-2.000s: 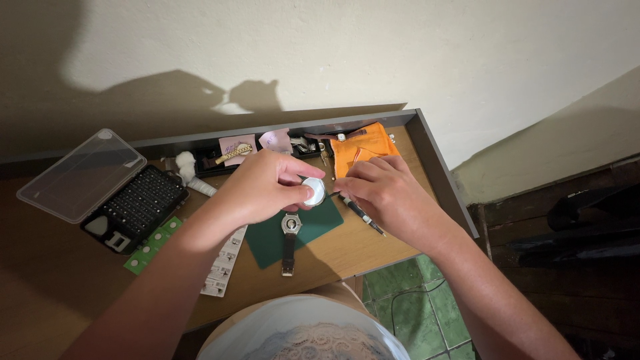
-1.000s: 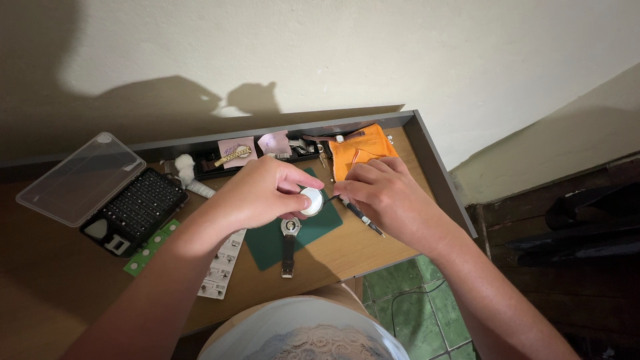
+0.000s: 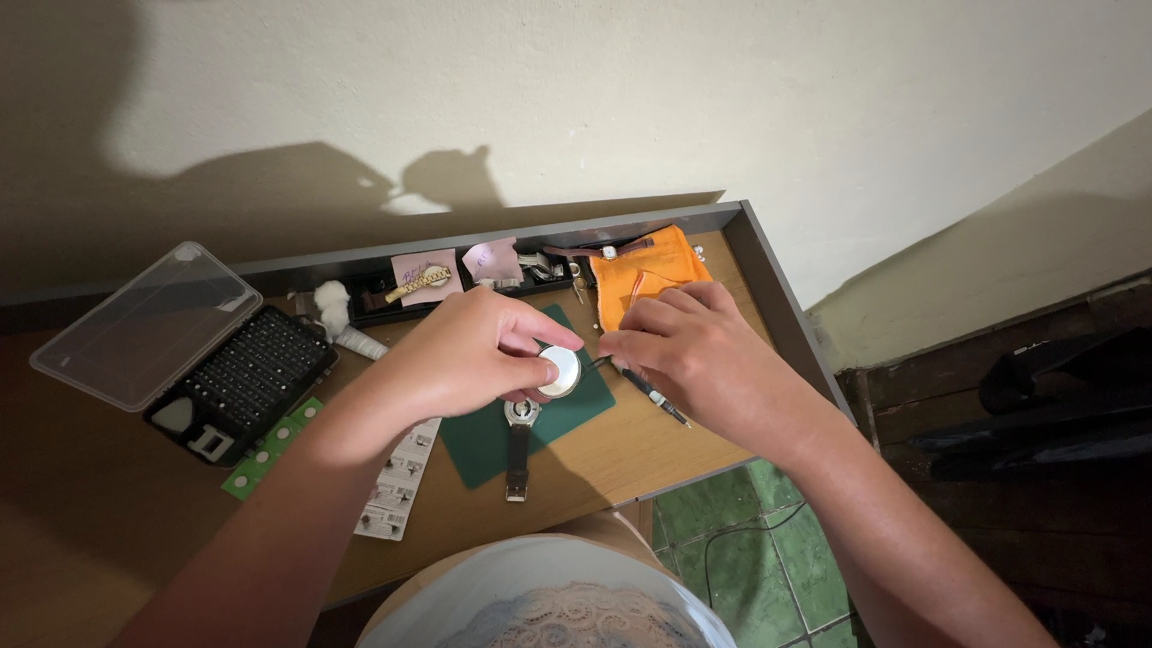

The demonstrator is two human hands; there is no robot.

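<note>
My left hand [image 3: 481, 355] pinches a round, shiny pale disc [image 3: 560, 372], which looks like a watch case, between thumb and fingers above the green mat [image 3: 576, 409]. Thin dark tweezers [image 3: 594, 364] reach from the fingers of my right hand [image 3: 688, 351] to the disc's right edge; their tips are too small to make out. Below the disc, a wristwatch with a dark strap [image 3: 517, 450] lies on the mat, its strap toward me. A pen-like screwdriver [image 3: 661, 402] lies beside the mat, partly under my right hand.
An open black case [image 3: 252, 373] of small parts stands left, near green button-cell packs [image 3: 270, 450] and a white blister card [image 3: 396, 486]. Behind lie cotton wool [image 3: 333, 306], a black tray holding watches [image 3: 364, 301] and an orange cloth [image 3: 621, 279]. The raised rim [image 3: 792, 306] borders the table's right side.
</note>
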